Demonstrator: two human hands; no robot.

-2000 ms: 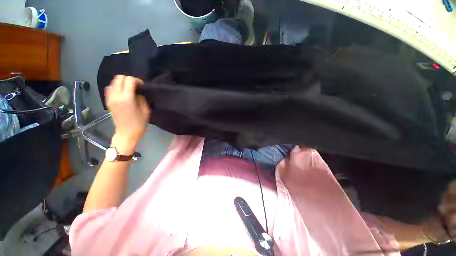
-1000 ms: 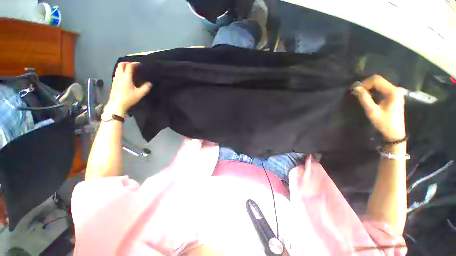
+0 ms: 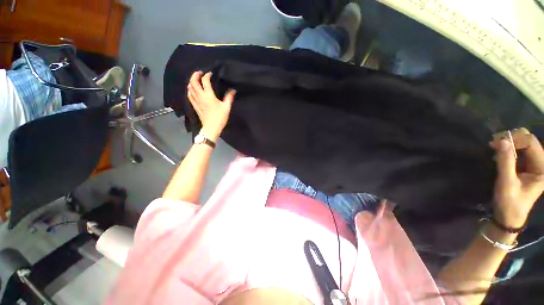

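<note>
A long black garment piece (image 3: 334, 125) lies spread across my lap, over more black cloth at its left end. My left hand (image 3: 209, 107) rests on its left part with fingers apart. My right hand (image 3: 518, 170) is at its right end, thumb and fingers pinched at the cloth's edge. A thin white strip or thread (image 3: 511, 145) shows at the right fingertips; I cannot tell whether it is held.
The cream machine table (image 3: 477, 44) with ruler marks curves across the upper right. A bucket (image 3: 287, 8) stands on the floor at the top. A person sits at the left beside a black office chair (image 3: 56, 158). A wooden cabinet (image 3: 65, 21) is at the upper left.
My right hand has moved right and down along the cloth. The left hand now lies flatter on the cloth. The view has shifted left, showing more of the chair and the seated person.
</note>
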